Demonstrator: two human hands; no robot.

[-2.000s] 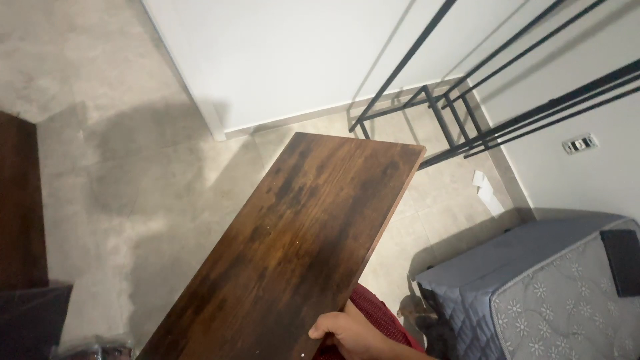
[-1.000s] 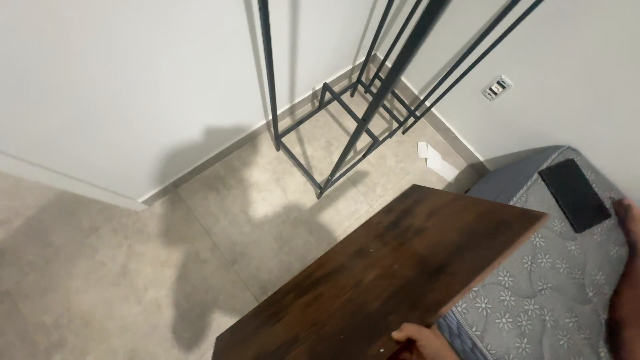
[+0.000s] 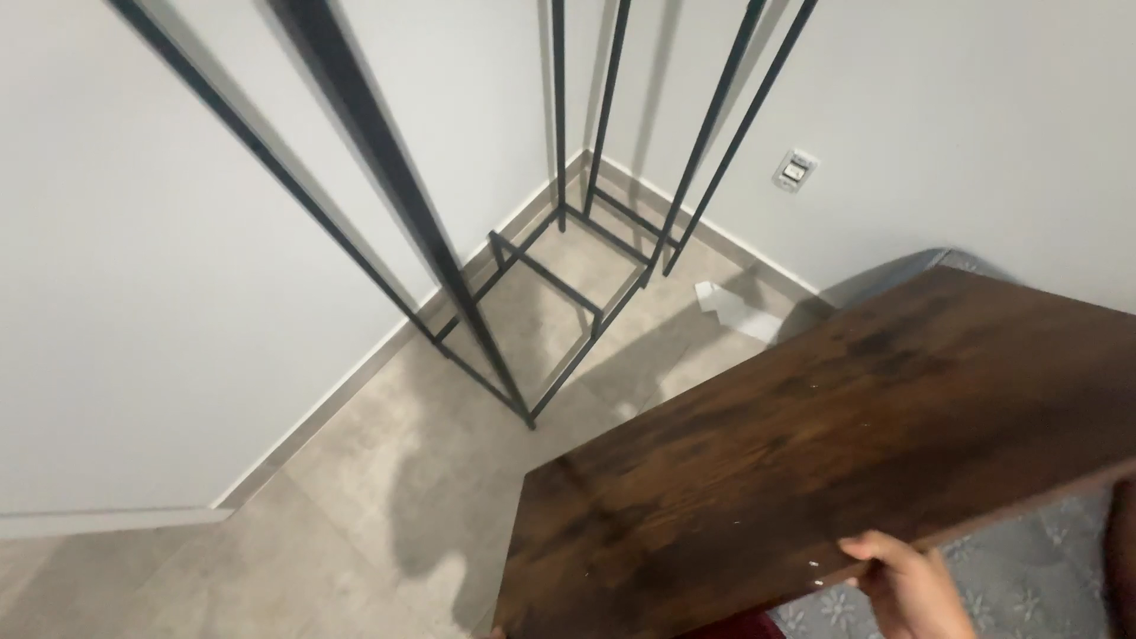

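A dark brown wood-grain board (image 3: 825, 417) spans the lower right of the head view, tilted. My right hand (image 3: 910, 572) grips its near long edge, thumb on the top face and fingers beneath. At the board's lower left corner, only a small bit of my left hand (image 3: 497, 633) shows at the frame's bottom; its grip is hidden. Beyond the board stands a black metal frame (image 3: 564, 284) of thin upright bars joined by low rails, in the corner of the room. The board and the frame are apart.
Under the board lies a grey quilted mattress (image 3: 1021, 568) with a flower pattern. A limb (image 3: 1120, 550), whose I cannot tell, shows at the right edge. White scraps (image 3: 737, 315) lie on the tiled floor near the skirting. A socket (image 3: 794, 170) is on the right wall.
The board has turned from steep to more level across the view and moved right, over the mattress. It now covers the dark flat object seen there earlier. The view has shifted toward the frame.
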